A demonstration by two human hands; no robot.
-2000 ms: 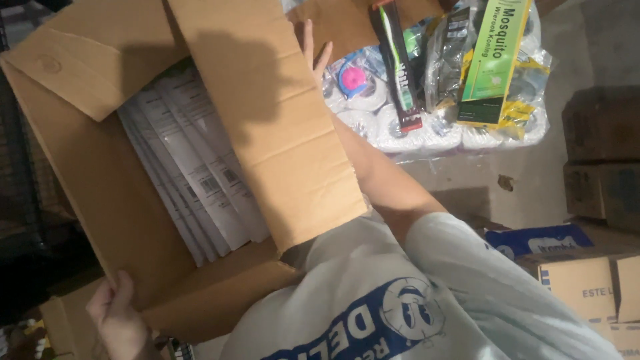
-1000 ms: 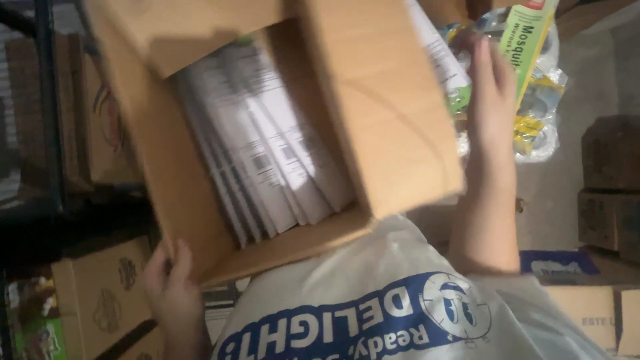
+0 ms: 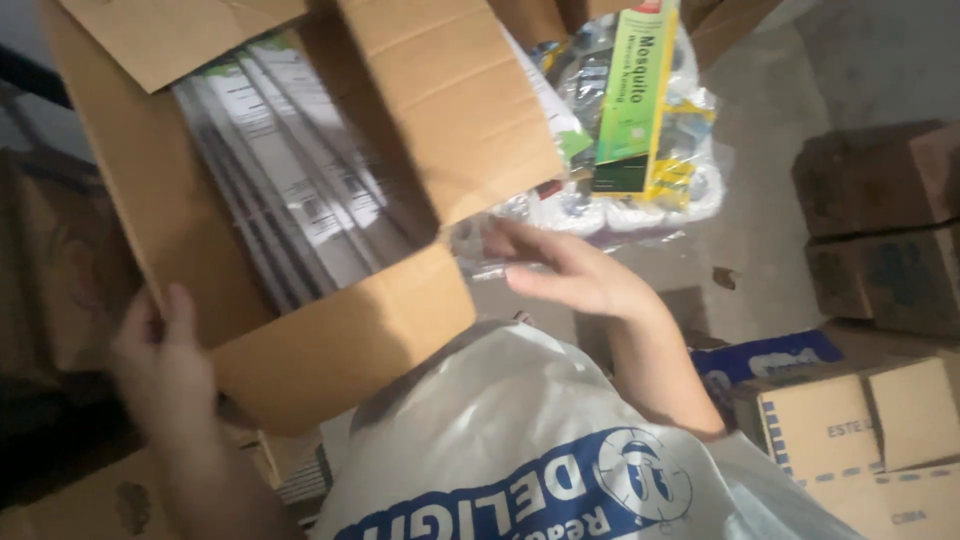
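An open cardboard box (image 3: pixel 337 337) is tilted on the left, with a row of flat, thin printed packs (image 3: pixel 300 187) standing side by side inside. My left hand (image 3: pixel 169 345) grips the box's lower left edge, thumb on one side and fingers on the other. Just right of the box, my right hand (image 3: pixel 562 270) is apart from it, fingers spread, with nothing seen in it. Beyond that hand, a green and yellow mosquito product pack (image 3: pixel 634 105) lies on plastic-wrapped white rolls (image 3: pixel 697 187). A white and green sheet or pack (image 3: pixel 555 112) shows partly behind the box flap.
Stacked brown cartons (image 3: pixel 877 225) stand at the right. Nearer, at the lower right, are cartons with blue print (image 3: pixel 825 427) and a blue package (image 3: pixel 772 356). Another carton (image 3: pixel 112 495) is at the lower left. Grey floor (image 3: pixel 757 247) shows between the rolls and the stacked cartons.
My right hand has come away from the mosquito pack area, back toward my body beside the box. A white and green piece now shows by the flap, where two seconds ago a toothbrush pack was visible.
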